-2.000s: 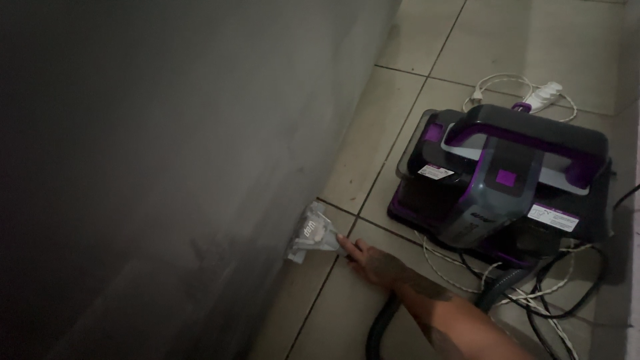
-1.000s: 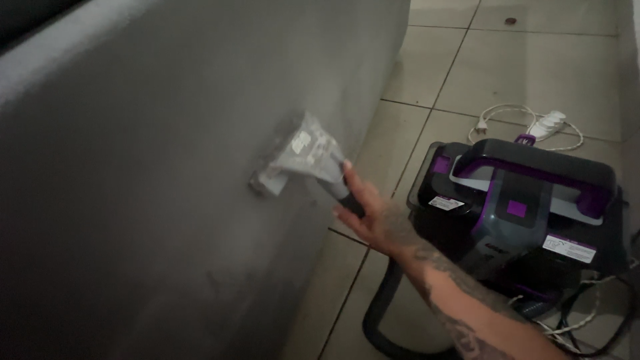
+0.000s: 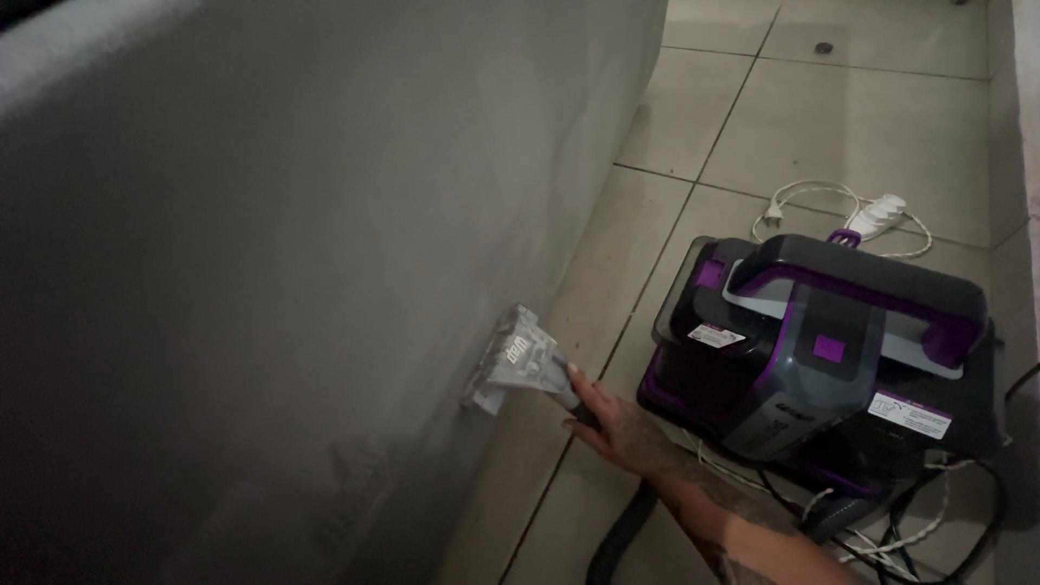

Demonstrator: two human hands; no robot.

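My right hand (image 3: pixel 621 426) is closed around the dark handle of a clear plastic upholstery nozzle (image 3: pixel 524 357). The nozzle's wide mouth rests against the lower part of a grey fabric-covered side of a piece of furniture (image 3: pixel 325 244). A dark ribbed hose (image 3: pixel 621 532) runs down from beneath my wrist. To the right of my hand stands a black and purple portable extractor cleaner (image 3: pixel 821 366) with a large carry handle. My left hand is out of the picture.
Behind the cleaner a white power strip (image 3: pixel 877 215) and its cord lie on the tiled floor (image 3: pixel 731 106). Black and white cables (image 3: pixel 902 528) tangle in front of the machine. A round dark drain or cap (image 3: pixel 823 49) is farther back, and a wall (image 3: pixel 1016 284) borders the right.
Two seconds ago the nozzle was at the foot of the grey fabric; one second ago it was higher on it. Since then my right hand has brought it down again, still gripping the handle.
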